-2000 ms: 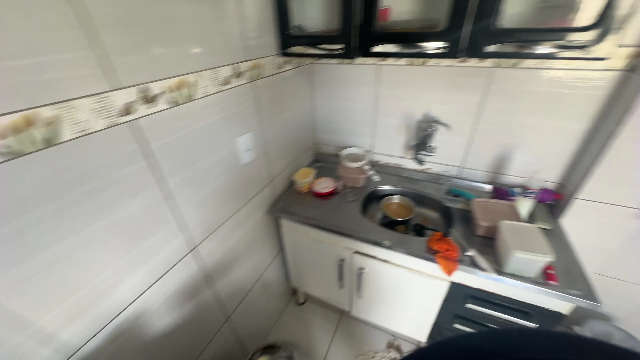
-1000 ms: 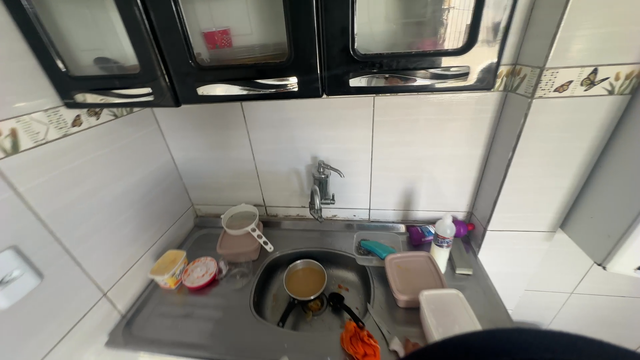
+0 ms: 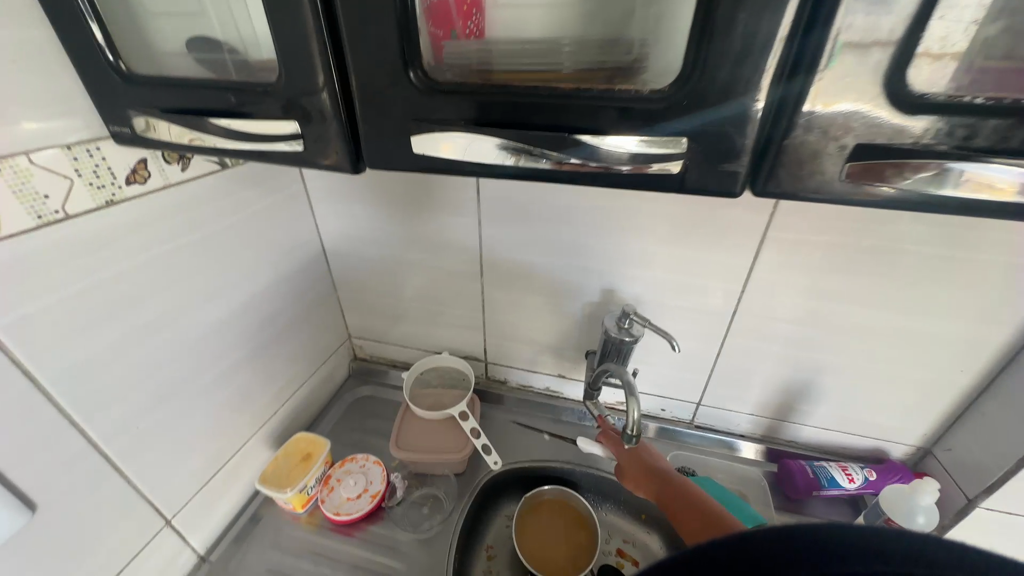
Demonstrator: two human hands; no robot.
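Observation:
My right hand (image 3: 632,466) reaches in from the lower right, its fingers at the small lever (image 3: 598,413) low on the chrome wall faucet (image 3: 620,344). Just left of the hand, a knife with a white handle (image 3: 594,447) lies on the sink's back ledge. Below stands a pot of cloudy brown liquid (image 3: 556,530) in the steel sink basin (image 3: 496,498), with food scraps beside it. A teal item (image 3: 726,501) in a clear tray (image 3: 756,480) is partly behind my forearm. My left hand is out of view.
Left on the counter are a white strainer (image 3: 438,389) on a pink lidded container (image 3: 432,438), a margarine tub (image 3: 294,472), a red-rimmed lid (image 3: 353,488) and a clear plastic container (image 3: 422,502). Purple (image 3: 840,478) and white (image 3: 904,506) bottles lie right. Black cabinets (image 3: 552,112) hang above.
My right hand has come into view and reached the faucet's lever. The view has moved closer to the sink.

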